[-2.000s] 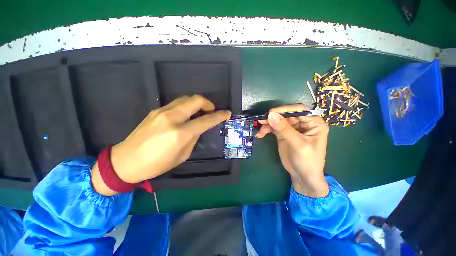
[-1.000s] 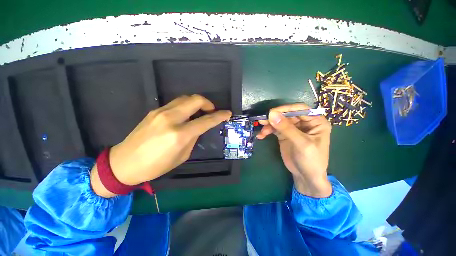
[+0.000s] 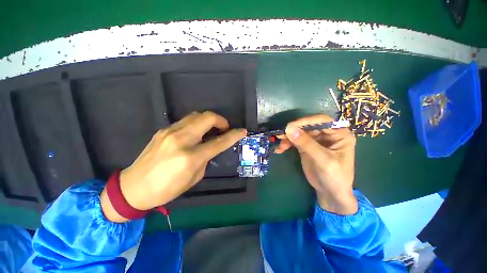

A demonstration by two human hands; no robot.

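The main board (image 3: 253, 155) shows as a bright blue-white patch at the right end of a dark phone, over the right edge of the foam tray. My left hand (image 3: 173, 162), with a red wrist band, holds the phone and covers most of it. Its index fingertip is at the board's upper left corner. My right hand (image 3: 324, 154) holds dark tweezers (image 3: 315, 127) with a pale end. Their tip is at the board's top edge, near my left fingertip. Whether the tip grips a part is too small to tell. A small red spot shows beside the board's upper right corner.
The black foam tray (image 3: 156, 96) lies at left, with a tiny blue-white dot in one compartment. A pile of flex-cable parts (image 3: 368, 104) lies right of my right hand. A blue parts bin (image 3: 459, 125) is at far right. A chipped white rail (image 3: 299, 37) runs behind.
The hands, the board and the surroundings sit slightly lower in the picture. The hands keep nearly the same pose, with the tweezers' tip still at the board's top edge.
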